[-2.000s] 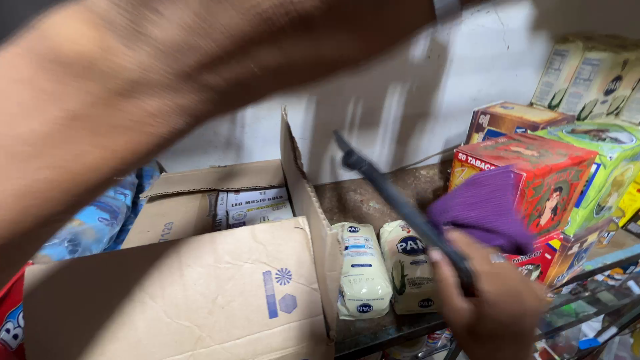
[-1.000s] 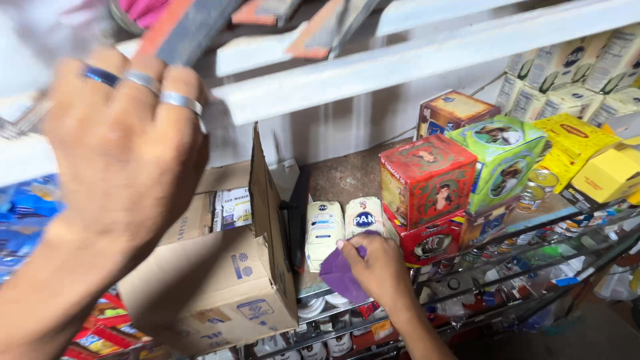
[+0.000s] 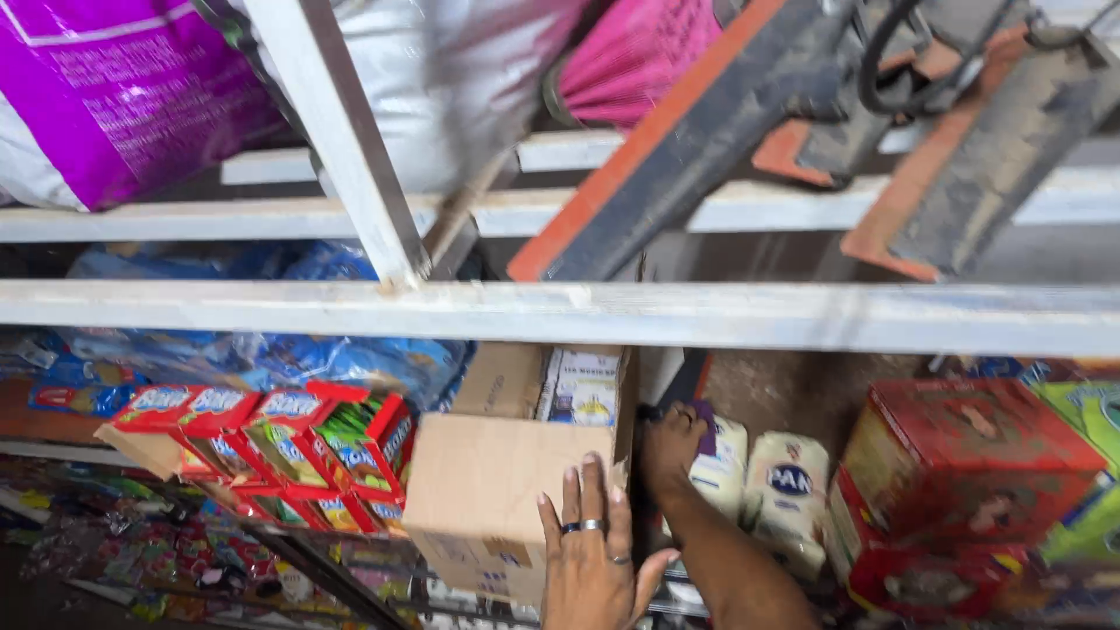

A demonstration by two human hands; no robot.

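My left hand (image 3: 591, 551), with rings on its fingers, lies spread and flat against the front of a cardboard box (image 3: 490, 472) on the shelf. Between that box and two bags of corn flour (image 3: 783, 499), my right hand (image 3: 678, 446) reaches in, its fingers closed on a purple cloth (image 3: 705, 427). Most of the cloth is hidden behind the hand and the nearer bag. Printed packages (image 3: 577, 398) show inside the cardboard box, behind its front flap.
A white metal shelf beam (image 3: 560, 315) crosses above the hands, with orange-edged metal tools (image 3: 647, 149) on it. Red drink-mix boxes (image 3: 289, 437) stand at left, red cartons (image 3: 971, 455) at right. Blue plastic packs (image 3: 350, 350) lie behind.
My left hand has come down from the upper shelf level onto the cardboard box. My right hand has moved with the purple cloth from before the flour bags into the gap beside the box.
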